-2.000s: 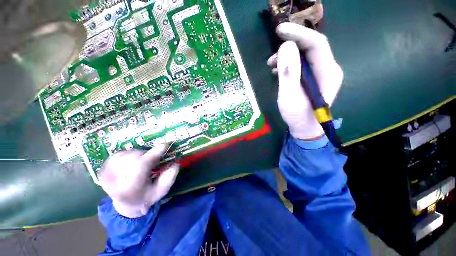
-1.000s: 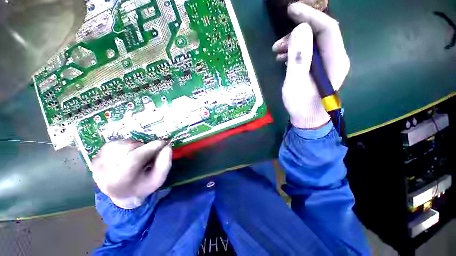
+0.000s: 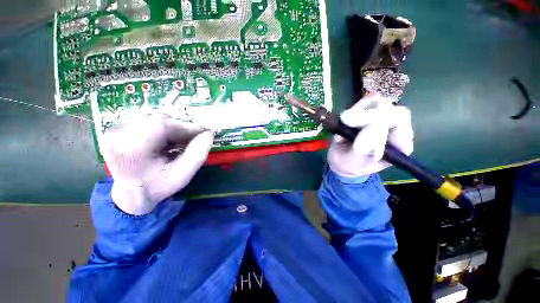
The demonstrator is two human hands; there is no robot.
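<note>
The green circuit board lies in front of me, a red carrier edge showing under its near side. My right hand, in a white glove, holds the dark blue soldering iron like a pen; its tip points left over the board's right part. I cannot tell if the tip touches. My left hand, gloved, is at the board's near left edge with thumb and forefinger pinched. Thin solder wire runs from the left toward this hand; its end at the fingertips is hard to see in the glare.
A dark iron stand with silvery metal wool in front is right of the board. A black curved piece lies on the green mat at far right. A dark equipment rack is below the yellow-edged bench at right.
My right hand has moved away from the stand, and the iron now points left over the board. The stand and metal wool are uncovered. The view has shifted, and the smoky hood has left the upper left.
</note>
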